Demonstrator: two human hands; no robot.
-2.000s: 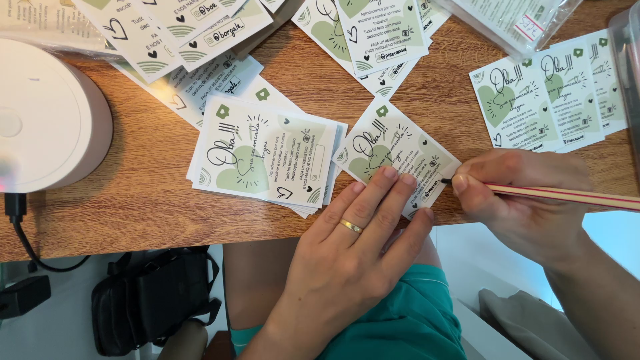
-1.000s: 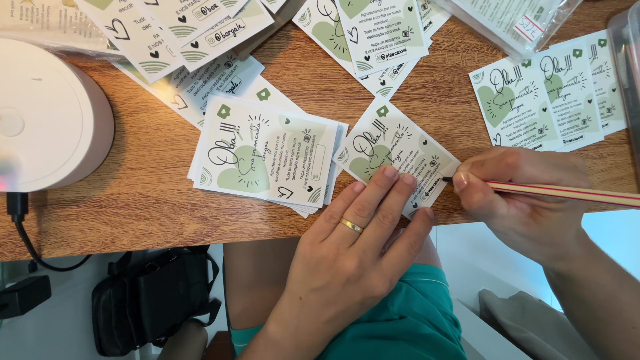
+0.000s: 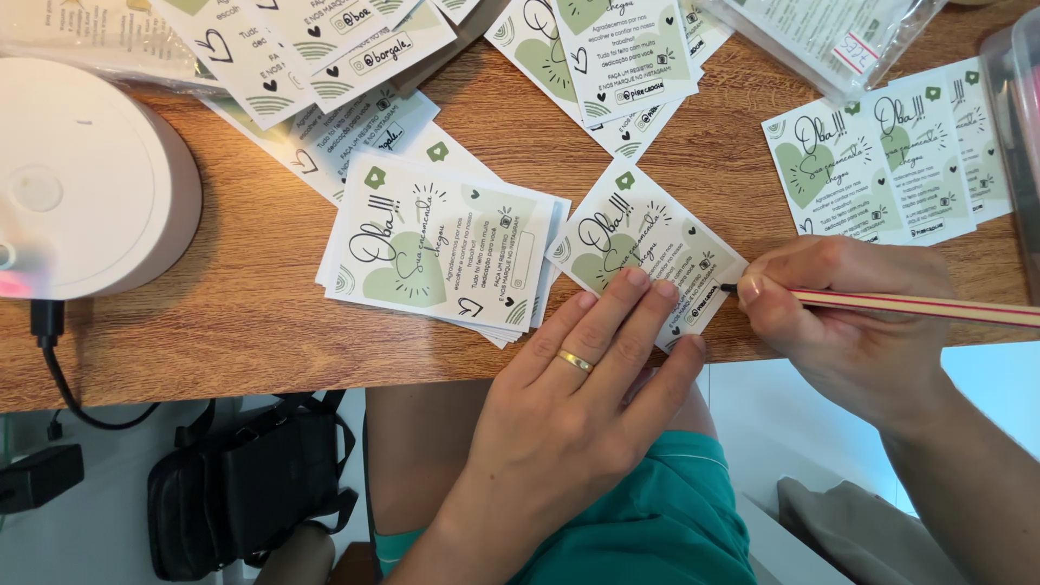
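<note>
My left hand (image 3: 577,390), with a gold ring, lies flat with spread fingertips on a green-and-white printed card (image 3: 650,236) at the table's front edge. My right hand (image 3: 845,325) grips a cream fineliner-type pen with red stripes (image 3: 918,305), its dark tip at the small box near the card's lower right corner, where black handwriting shows. Left of this card, close by, is a stack of like cards (image 3: 439,252) whose top one has a blank box. Further cards (image 3: 626,65) overlap behind, some with handwriting in their boxes.
A white round device (image 3: 89,179) with a black cable stands on the wooden table (image 3: 244,349) at left. More cards (image 3: 886,171) overlap at right beside a clear plastic container (image 3: 1011,146). Plastic packets (image 3: 829,41) lie at the back. A black bag (image 3: 252,479) is below the table.
The pen tip has shifted very slightly along the small box, and more black handwriting shows there. My left hand has stayed on the card.
</note>
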